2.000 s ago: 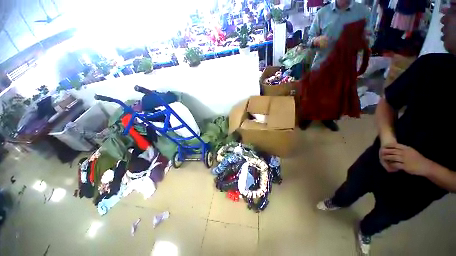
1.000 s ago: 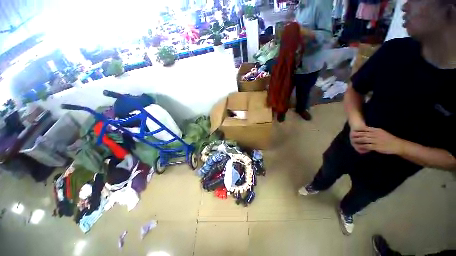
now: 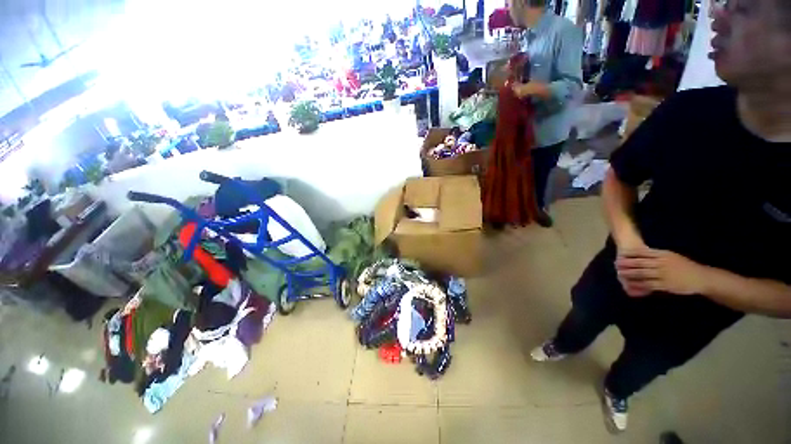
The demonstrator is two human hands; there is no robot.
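Observation:
Neither of my hands is in the picture. Nearest in front of me on the tiled floor lies a round multicoloured cloth bundle (image 3: pixel 401 316) with a cream ring on it. To its left is a larger heap of mixed fabric offcuts (image 3: pixel 186 325) in green, red, white and black. A blue hand truck (image 3: pixel 269 241) leans on that heap, its small wheels on the floor. A brown cardboard carton (image 3: pixel 438 225) with a small opening between its top flaps stands just behind the bundle.
A person in black (image 3: pixel 694 199) stands at the right, hands together. Another person in a light blue-green shirt (image 3: pixel 555 74) holds a rust-red garment (image 3: pixel 512 160) behind the carton. A low white wall (image 3: pixel 364 156) carries plants. An open carton (image 3: pixel 455 160) holds cloth. Small scraps (image 3: pixel 260 409) lie on the floor.
The person with the rust-red garment has turned side-on, and the garment, spread wide at first, now hangs narrow. The view has shifted, and the person in black shows more fully.

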